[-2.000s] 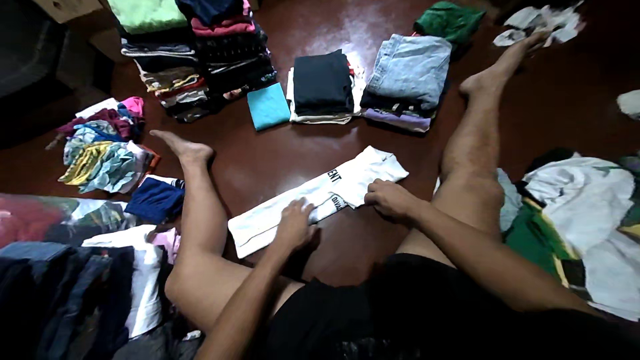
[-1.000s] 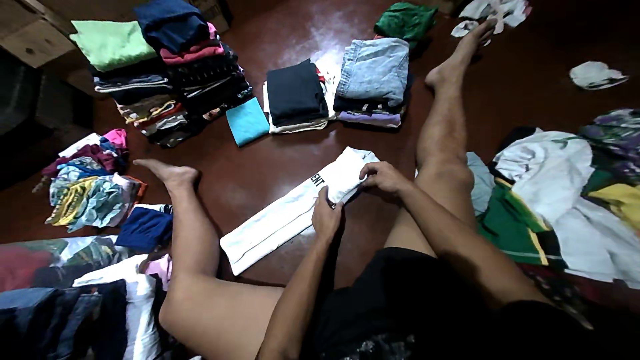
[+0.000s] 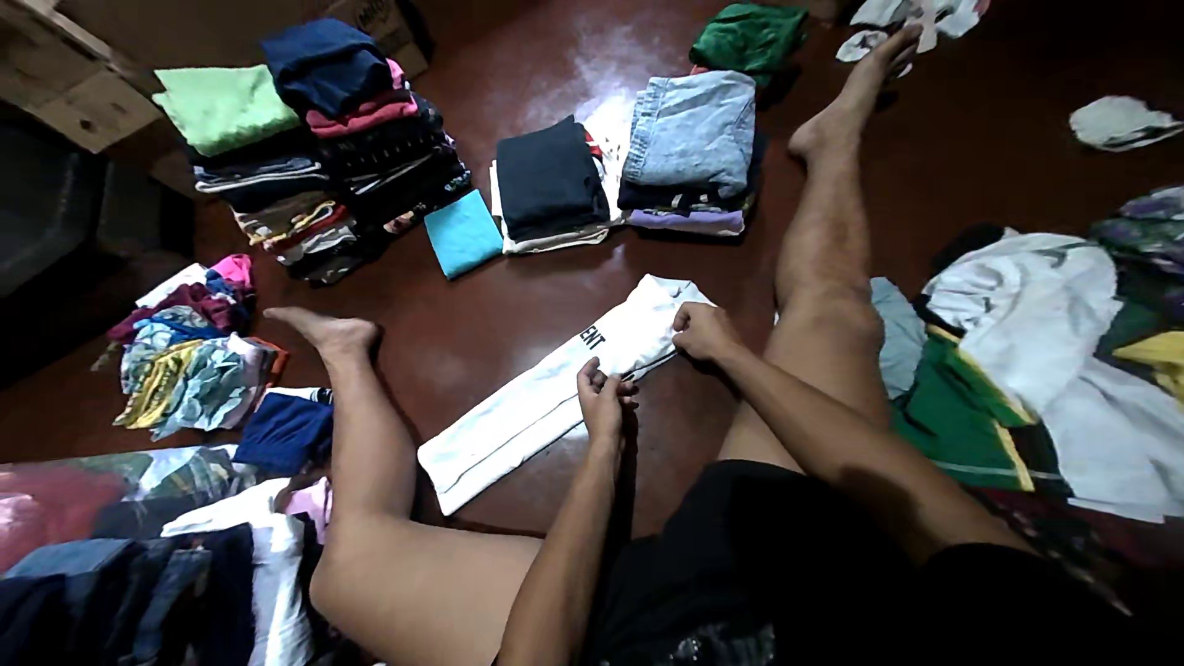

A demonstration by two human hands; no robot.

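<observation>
A white shirt (image 3: 546, 393) with dark lettering lies between my legs on the red-brown floor, folded into a long strip that runs from lower left to upper right. At its collar end, my right hand (image 3: 703, 331) pinches the cloth edge between thumb and fingers. My left hand (image 3: 606, 396) is over the lower edge near the lettering, fingers apart and curled; whether its fingertips touch the cloth is hard to tell.
Beyond the shirt stand stacks of folded clothes: a dark one (image 3: 550, 176), a denim-topped one (image 3: 694, 134) and a tall pair at left (image 3: 361, 120). A turquoise folded cloth (image 3: 462, 233) lies beside them. Loose clothes (image 3: 1027, 314) are heaped at right, more garments (image 3: 194, 370) at left.
My left hand has come off the cloth it gripped near the collar end and moved slightly down the strip, its fingers now apart. My right hand remains at the collar end.
</observation>
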